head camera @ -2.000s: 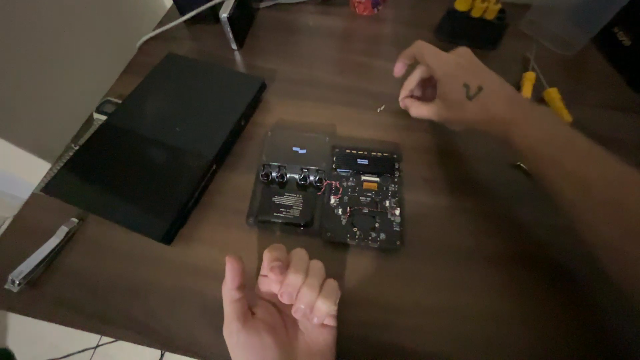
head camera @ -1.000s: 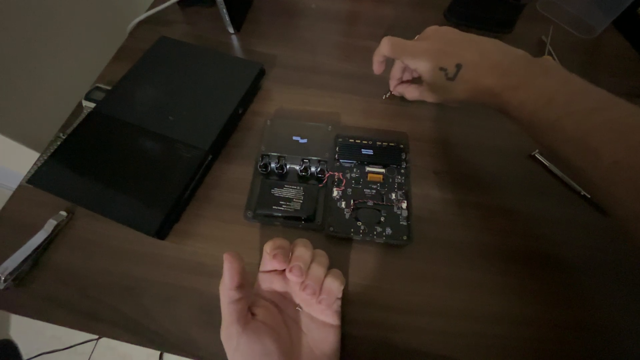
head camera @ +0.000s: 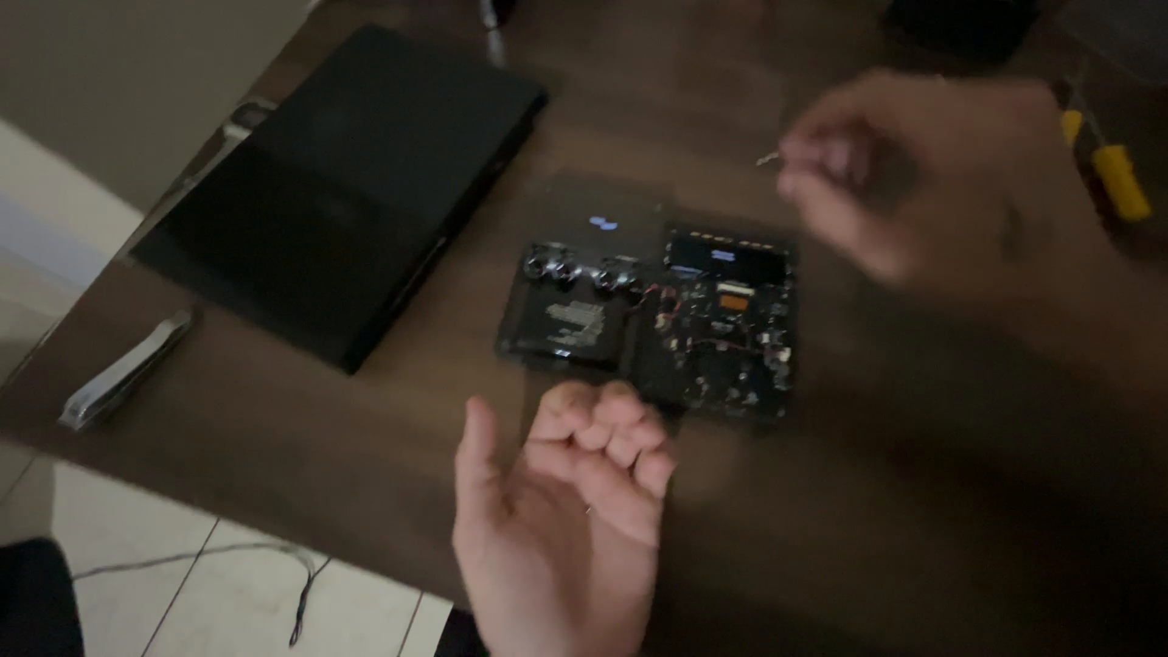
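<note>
An opened electronic device lies flat on the dark wooden table, with a battery pack (head camera: 575, 324) bearing writing in its left half and a circuit board (head camera: 730, 338) with red wires in its right half. My left hand (head camera: 566, 511) is palm up just below the device, fingers curled, a tiny metal piece (head camera: 589, 509) resting in it. Above and right of the board, my right hand (head camera: 912, 173) is blurred, its thumb and fingertips together. A tiny metal piece (head camera: 768, 159), perhaps a screw, shows at those fingertips; whether they pinch it is unclear.
A closed black laptop-like slab (head camera: 365, 182) lies left of the device. Silver tweezers or a similar metal tool (head camera: 128, 365) sit near the table's left edge. Yellow-handled pliers (head camera: 1121, 182) lie at the right, partly behind my right arm. A dark cable (head camera: 246, 547) runs over the tiled floor.
My right hand was lowered to tiny metal pieces on the table and is now nearer the right of the device. My left hand stays palm up below the device.
</note>
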